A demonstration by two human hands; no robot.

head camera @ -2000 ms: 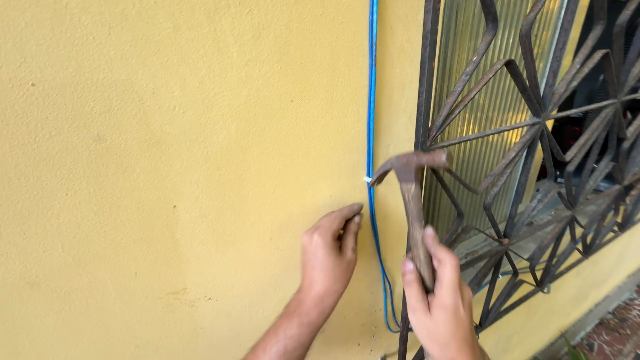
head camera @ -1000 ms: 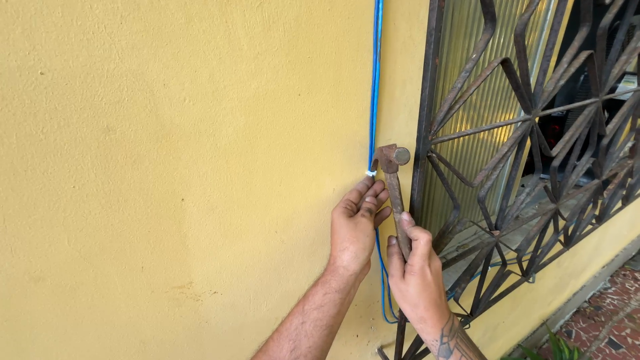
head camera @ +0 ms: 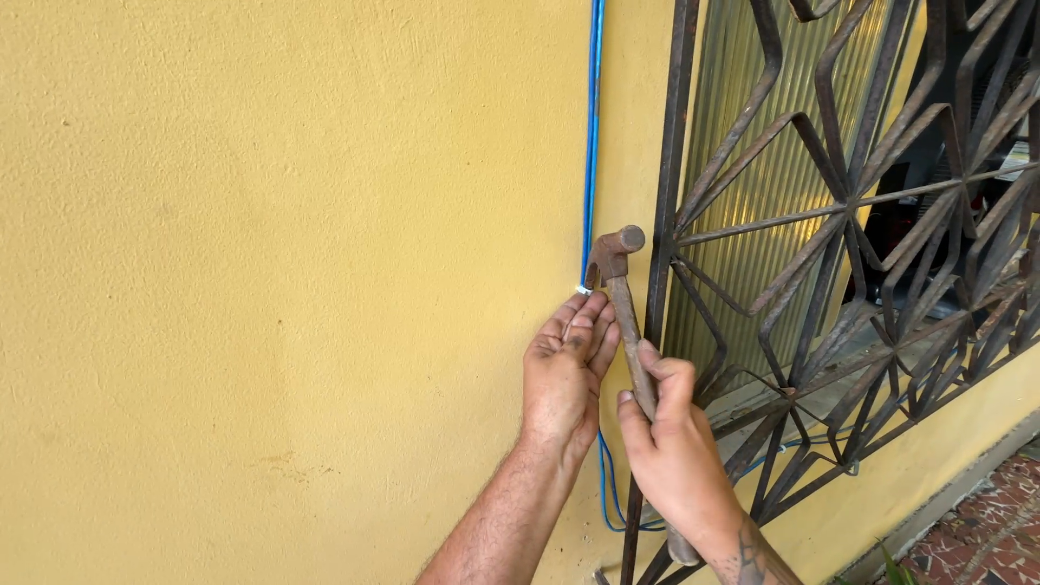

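Two blue cables (head camera: 594,122) run down the yellow wall, with a white cable clip (head camera: 583,290) around them just above my left fingertips. My left hand (head camera: 569,366) is against the cables below the clip, its fingers bent and close together; whether they pinch the cables is hidden. A rusty claw hammer (head camera: 624,284) is in my right hand (head camera: 670,439), gripped by its wooden handle. The hammer's claw is at the clip and its striking face points away from the wall. Below my left hand the cables loop and turn right behind the grille.
A rusty iron window grille (head camera: 845,207) stands out close to the right of my right hand, with ribbed glass (head camera: 756,187) behind it. More blue cable (head camera: 760,463) passes behind its lower bars. A tiled floor (head camera: 975,520) shows at bottom right.
Two seconds ago my left hand was apart from the clip, below left; it is now right under it. The hammer has turned, its head now pointing outward instead of to the right.
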